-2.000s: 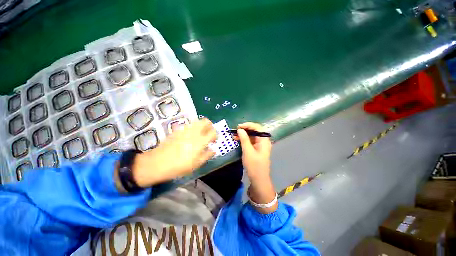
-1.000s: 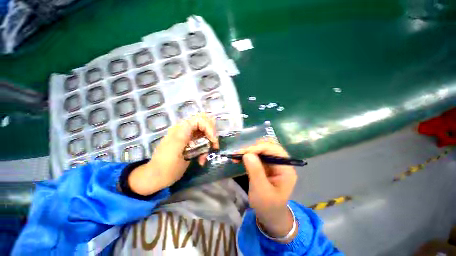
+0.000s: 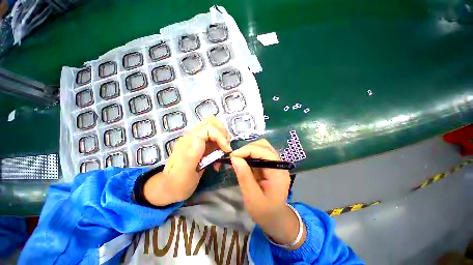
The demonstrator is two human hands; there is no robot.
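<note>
My left hand [image 3: 189,163] holds a watch case [image 3: 211,158] edge-on, seen as a bright bar between thumb and fingers. My right hand [image 3: 263,187] holds black tweezers [image 3: 267,164], their tip pointing left at the case's right end; my fingers hide the exact contact. The white blister tray [image 3: 199,89] lies behind and left of my hands, with rows of rounded-square cases and one bare pocket in its upper right part. The adhesive sheet [image 3: 294,148] with a dark purplish grid lies at the bench edge, right of my right hand.
Tiny white pieces [image 3: 296,106] lie scattered right of the tray. A paper scrap [image 3: 267,39] lies beyond its corner. A perforated-looking sheet [image 3: 30,167] lies left. A metal post [image 3: 26,85] stands at the left. A red object [image 3: 460,140] is beyond the bench edge at the right.
My left hand went from near the adhesive sheet to holding a case edge-on. The tweezers moved left from the sheet to the case. The view shifted, bringing the left sheet and post into sight.
</note>
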